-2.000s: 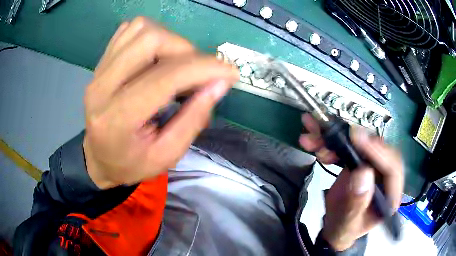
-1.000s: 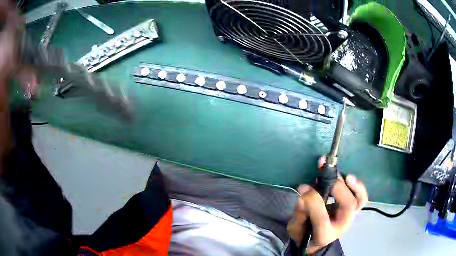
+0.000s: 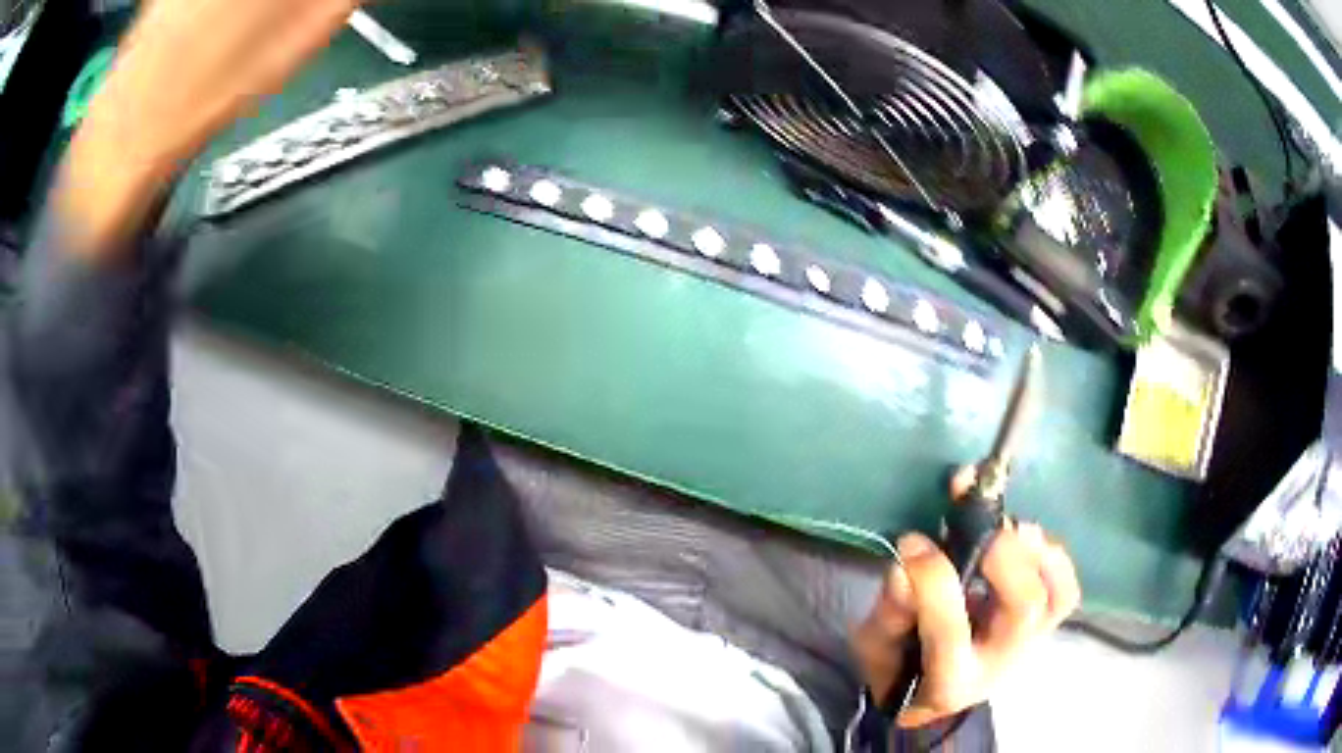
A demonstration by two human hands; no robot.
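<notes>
My right hand (image 3: 964, 611) grips the black handle of a soldering iron (image 3: 1008, 427), its silver barrel pointing up over the green mat. My left hand (image 3: 221, 88) is blurred and cut off at the top left edge, arm stretched out; its fingers are out of the picture. A black strip with a row of white discs (image 3: 707, 240) lies on the mat in front of me, touched by neither hand. A pale strip (image 3: 375, 121) lies tilted at the upper left, beside my left forearm.
A round fan grille (image 3: 883, 125) stands at the back, with slim tools (image 3: 927, 243) before it. A green curved guard (image 3: 1177, 177) and yellow sponge (image 3: 1170, 416) are at right. A blue holder (image 3: 1273, 706) is lower right. The cable (image 3: 1148, 643) runs right of my hand.
The pale strip is no longer under my hands; it lies at upper left. My left hand has moved away to the upper left. My right hand keeps the iron. The view has shifted.
</notes>
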